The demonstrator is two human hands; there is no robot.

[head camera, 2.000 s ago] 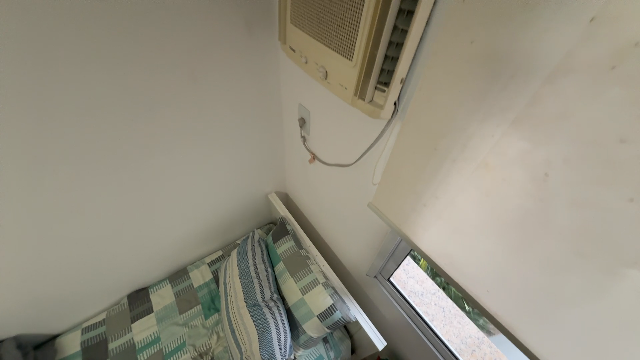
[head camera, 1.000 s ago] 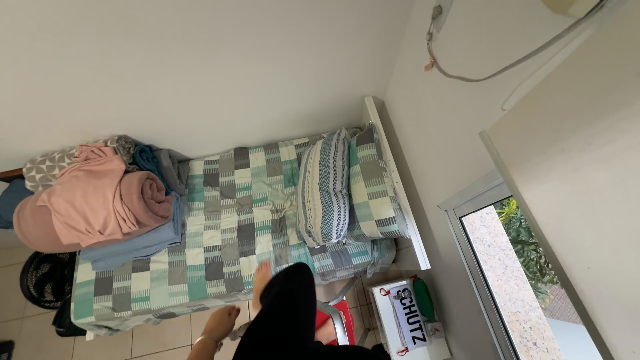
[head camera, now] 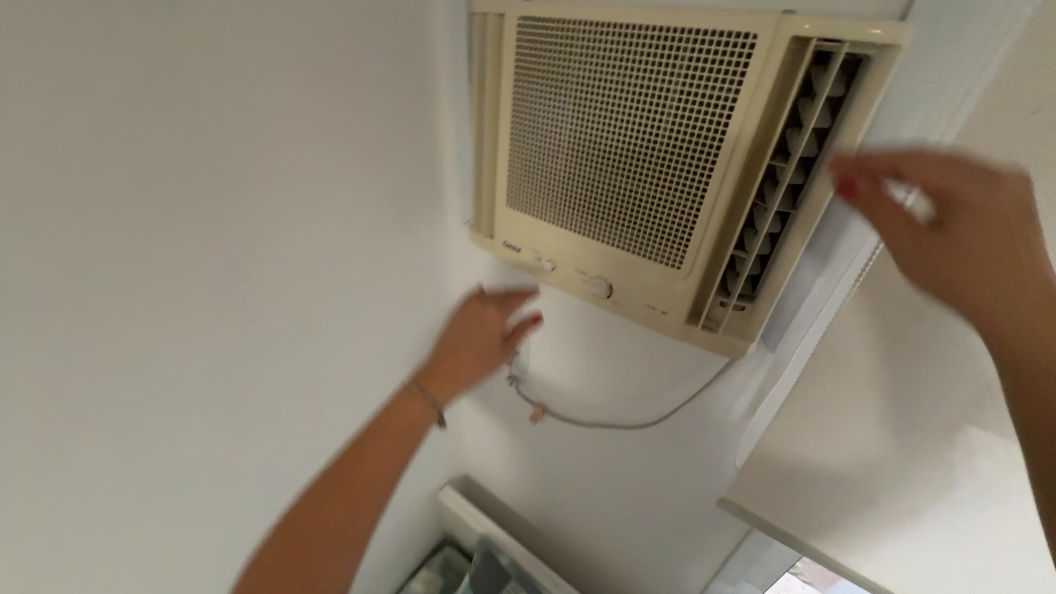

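A cream window air conditioner with a front grille, two knobs and a side louvre is set in the wall. My left hand, a bracelet on its wrist, is just below the unit's lower left edge with thumb and fingers apart, holding nothing. At the right, my right hand is raised beside the louvre, thumb and forefinger tips close together; blur hides whether anything thin is between them. A power cord droops from the unit's lower right corner to an outlet partly behind my left hand.
A roller blind with a bead chain covers most of the window at the right. Down below are the white headboard of a bed and a patterned pillow. A bare wall stands at the left.
The view has swung up from the bed to the air conditioner. Both my hands are now raised near the unit; two seconds ago neither showed there.
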